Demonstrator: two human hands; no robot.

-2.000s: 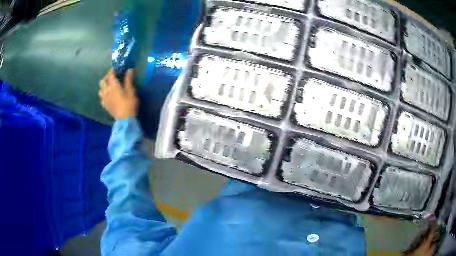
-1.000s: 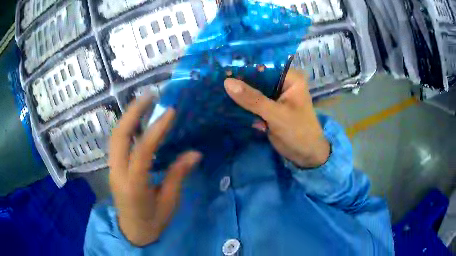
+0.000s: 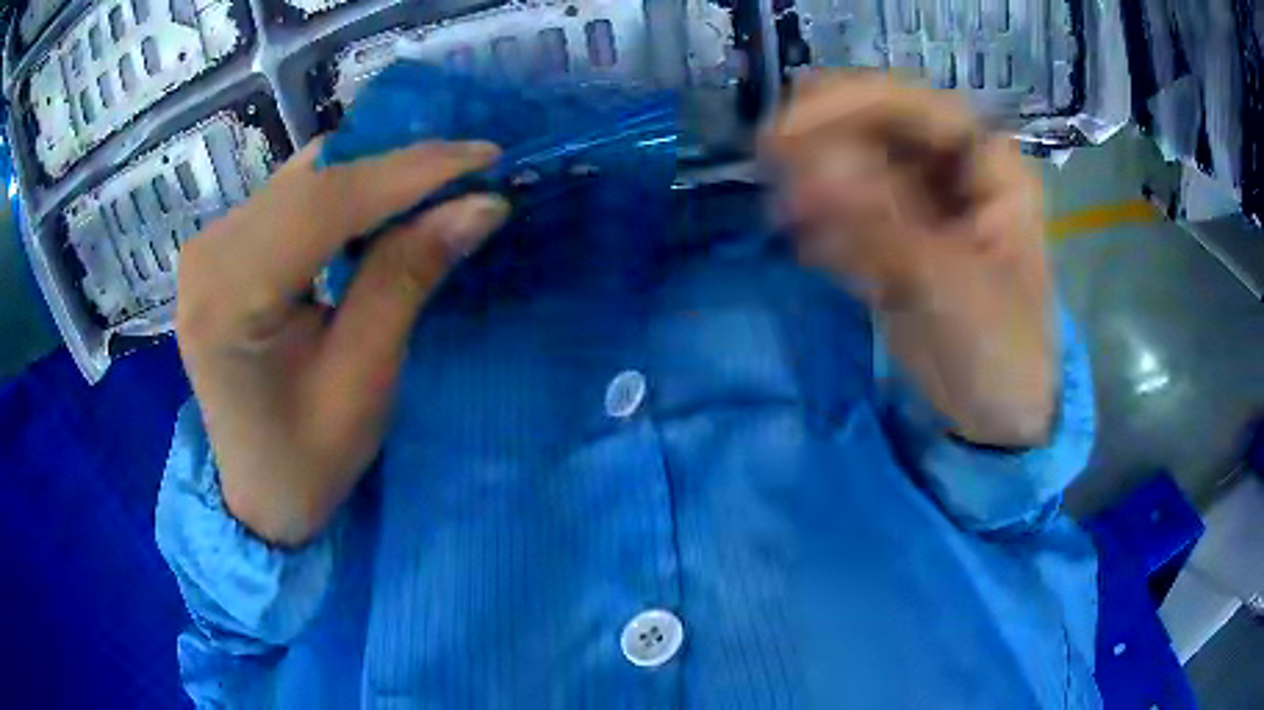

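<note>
A sheet of blue carrier film (image 3: 596, 153) hangs in front of my chest, with a few small pale spots along a bright fold. My left hand (image 3: 319, 305) pinches its left part between thumb and fingers. My right hand (image 3: 915, 222) is raised at the film's right side, blurred, with its fingers curled. Whether it holds the film's edge or a tool is not clear. Behind the film, the blister tray (image 3: 270, 83) holds grey-silver metal frames (image 3: 173, 222) with rows of slots. The film and hands hide part of its near edge.
A tray stack (image 3: 1206, 97) with ragged dark and whitish edges stands at the upper right. Deep blue plastic bins (image 3: 69, 513) show at the lower left and lower right. The floor (image 3: 1130, 333) with a yellow line shows at the right. My blue smock fills the lower middle.
My left hand, earlier apart from the film with fingers spread, now pinches it. My right hand has moved right and up. The film is folded, and the dark rod by my right hand no longer shows.
</note>
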